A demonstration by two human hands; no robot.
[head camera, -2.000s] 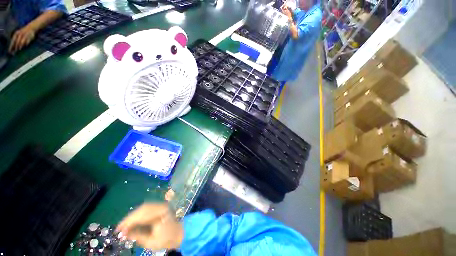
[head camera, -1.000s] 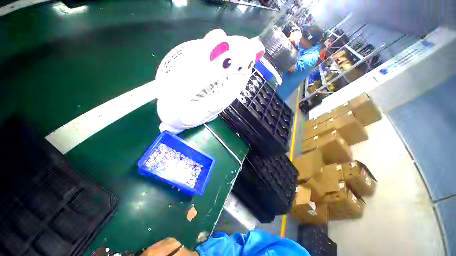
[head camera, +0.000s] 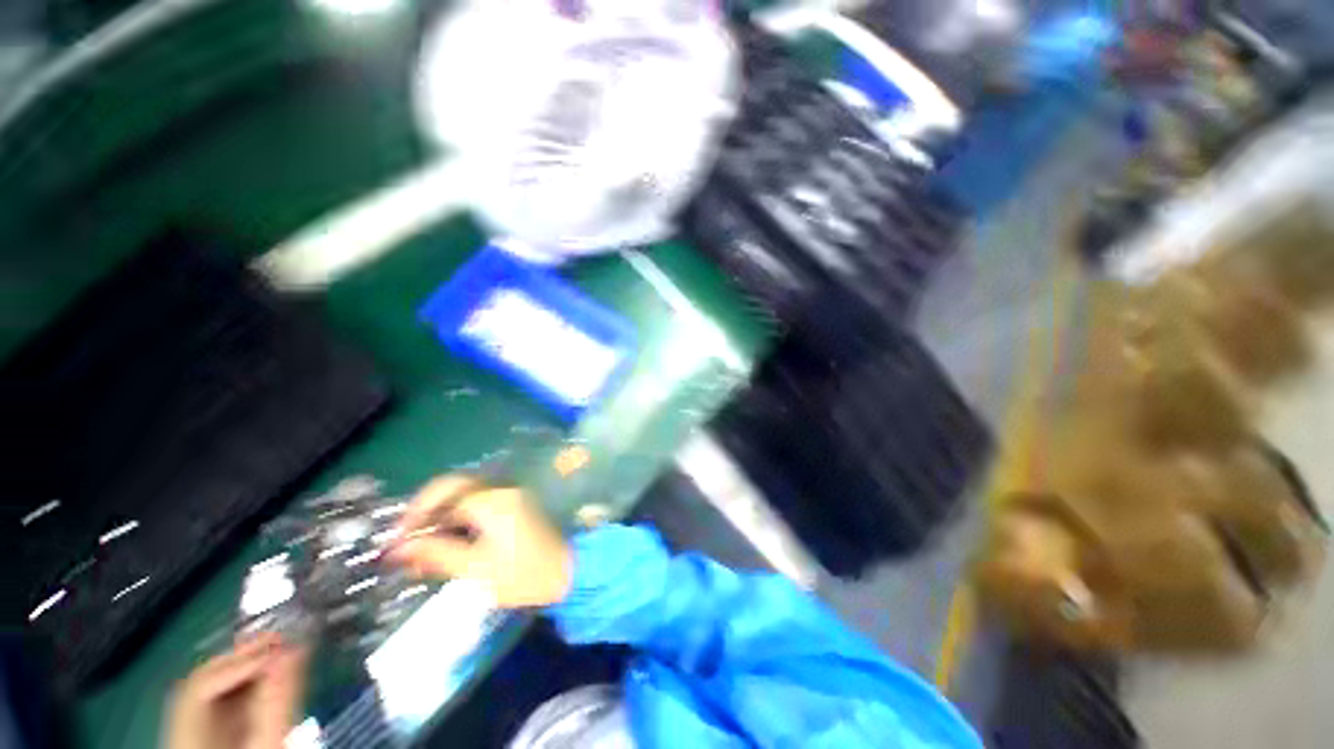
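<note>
The frame is blurred. My right hand, bare with a blue sleeve, is over the right side of a pile of loose dark and silvery components, thumb and fingertips close together. My left hand is at the lower left, below the pile, its fingers blurred. Whether either hand holds a small piece cannot be told. A pale sheet with a blue edge lies between the hands at the bench edge. The blue parts bin with whitish pieces stands beyond the pile.
A black tray lies left of the pile. A white fan stands behind the bin. Stacked black trays stand to the right. A small tan piece lies near the bin. Cardboard boxes are on the floor.
The view has tilted down and shifted. My right hand now shows fully over the pile, and my left hand and the pale sheet have come into view.
</note>
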